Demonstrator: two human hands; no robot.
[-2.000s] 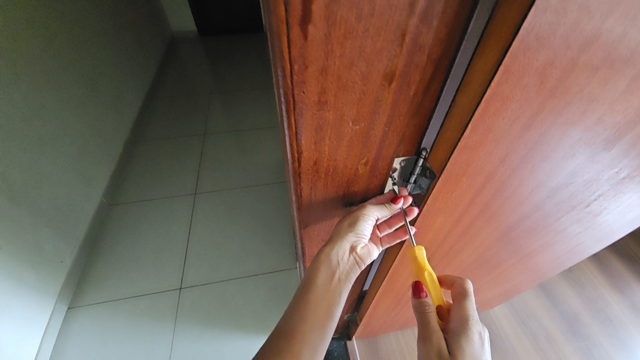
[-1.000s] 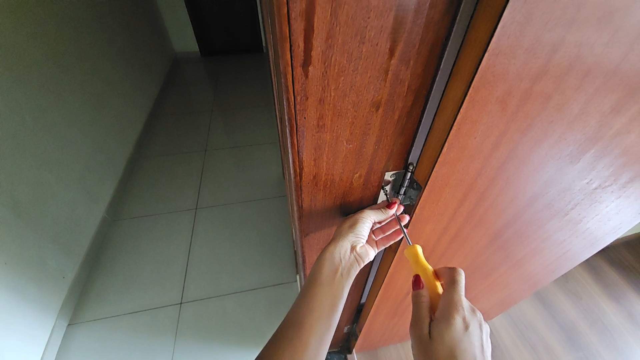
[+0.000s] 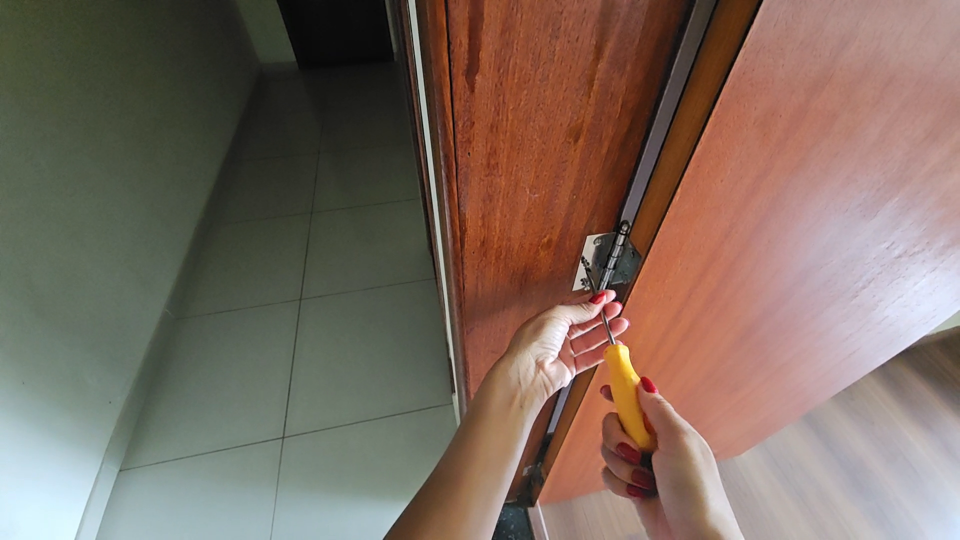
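Note:
My right hand (image 3: 652,450) grips the yellow handle of a screwdriver (image 3: 626,394) at the lower right. Its metal shaft points up and left to a metal door hinge (image 3: 609,259) on the edge between the wooden door frame (image 3: 540,165) and the wooden door (image 3: 787,247). The thumb and index finger of my left hand (image 3: 559,341) pinch the shaft just below the hinge, the other fingers spread. A dark screw seems to stand at the tip, over the hinge's left leaf; the exact contact cannot be told.
A lower hinge (image 3: 534,472) shows near the bottom of the frame. On the left, a tiled floor (image 3: 367,352) runs along a pale wall (image 3: 97,225) to a dark doorway (image 3: 337,30). Wood-look flooring (image 3: 825,457) lies below the door at the right.
The right hand has turned on the yellow handle, and more of its red-nailed fingers now show. The left hand keeps its pinch on the shaft by the hinge.

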